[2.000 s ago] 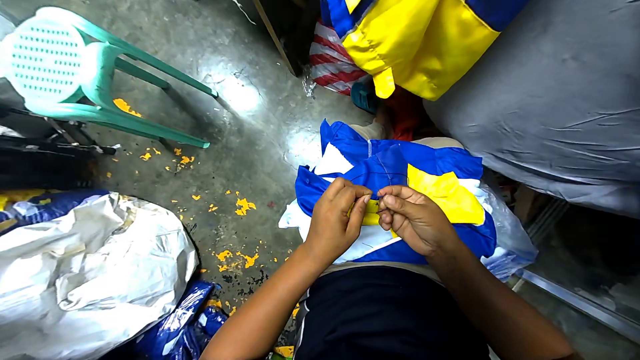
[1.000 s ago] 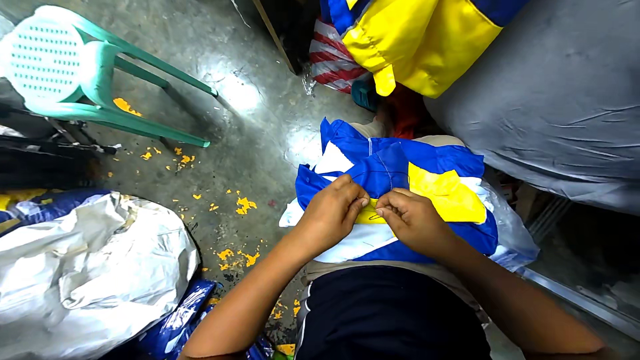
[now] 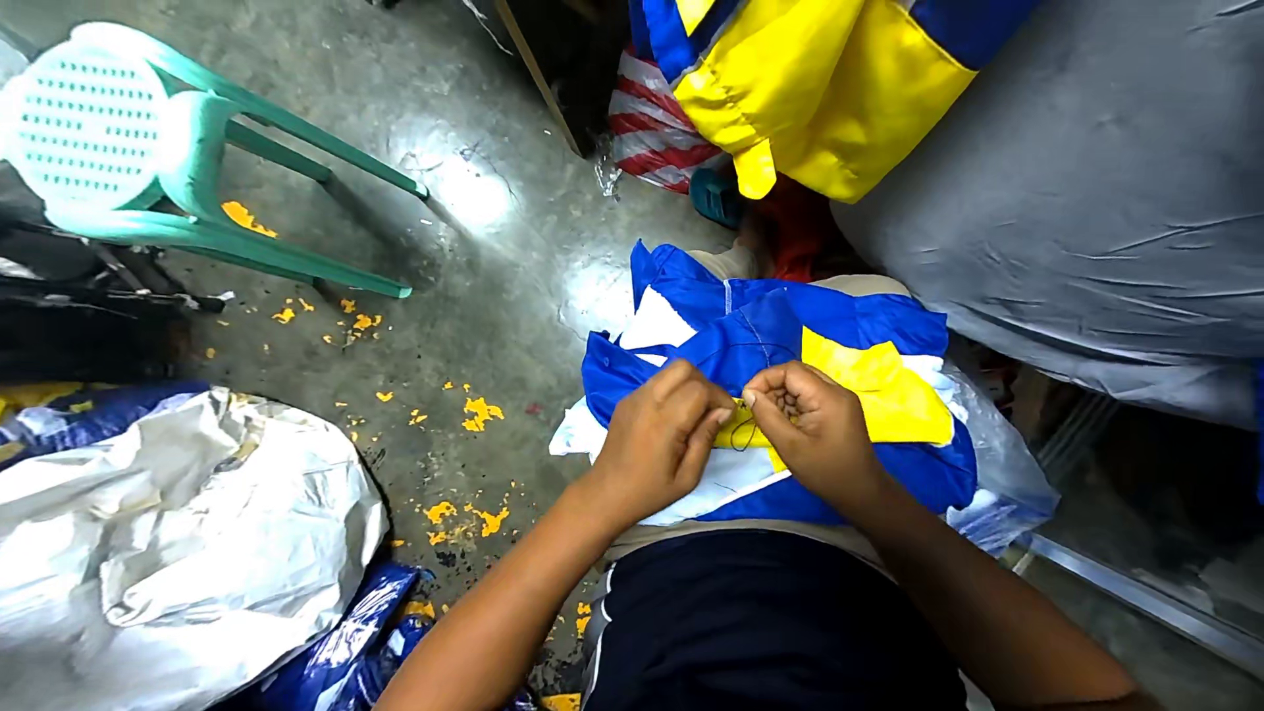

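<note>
Blue, yellow and white fabric [image 3: 879, 385] lies bunched over my lap. Above its middle, my left hand [image 3: 671, 434] pinches with thumb and forefinger. Close on its right, my right hand [image 3: 815, 425] pinches in the same way. A thin dark thread [image 3: 743, 431] loops between the two sets of fingertips, over a yellow part of the cloth, and more of it curves across the blue part above. Whether a needle is in the fingers cannot be made out. The other fingers of both hands are curled in.
A green plastic chair [image 3: 188, 148] stands at upper left. A large white sack [image 3: 197, 553] lies at lower left. Yellow flakes [image 3: 482, 413] dot the concrete floor. Yellow and blue cloth [image 3: 849, 89] hangs at the top, beside a grey cover [image 3: 1076, 178] on the right.
A loop of dark thread now shows between the fingertips. Both hands remain over the same part of the fabric, with small shifts of the fingers.
</note>
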